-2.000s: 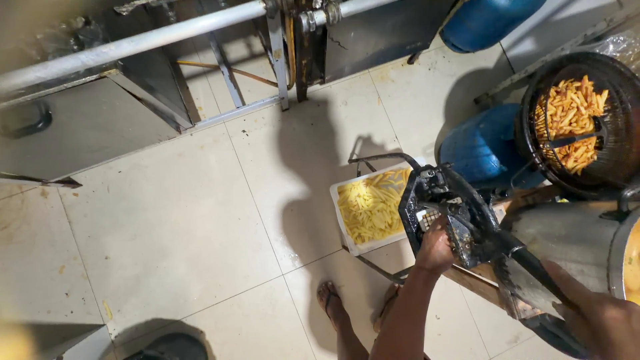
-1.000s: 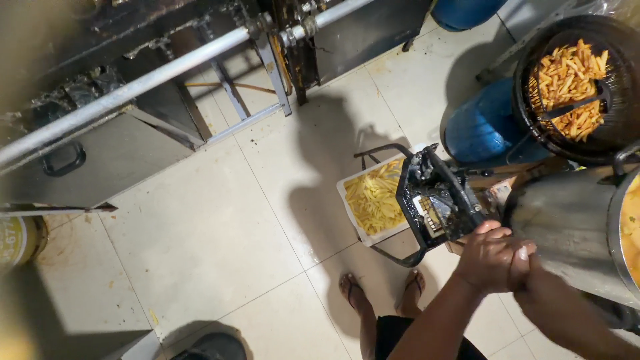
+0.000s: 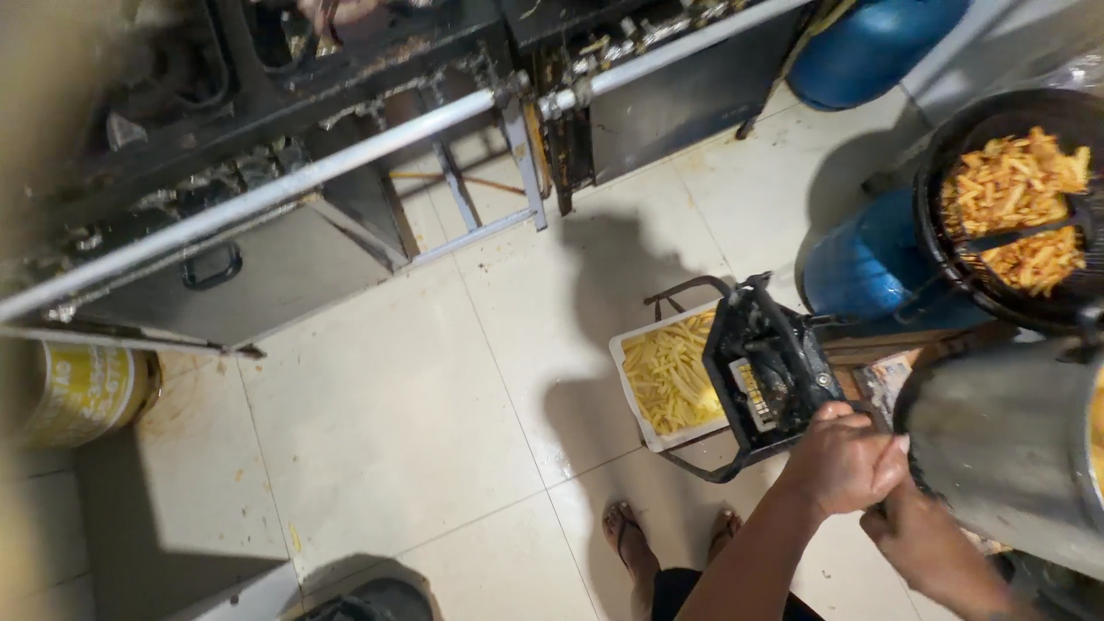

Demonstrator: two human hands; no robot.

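A black lever-operated potato cutter (image 3: 776,379) stands on a frame, its metal cutting grid facing up. My left hand (image 3: 849,461) grips the end of its lever handle, and my right hand (image 3: 918,526) is closed on the handle just beside it, partly blurred. Under the cutter's left side, a white plastic tub (image 3: 651,438) holds raw cut potato sticks (image 3: 668,375). Whether a potato sits inside the cutter cannot be told.
A dark pan with a basket of fried potato sticks (image 3: 1018,207) is at the right, above a blue gas cylinder (image 3: 871,259). A large metal pot (image 3: 1000,431) stands near my hands. A greasy stove with a metal rail (image 3: 345,164) runs along the upper left. A yellow container (image 3: 86,388) is at the left.
Two seconds ago one hand was at the cutter's body and the other on the lever; both are now together on the handle. The view has shifted.
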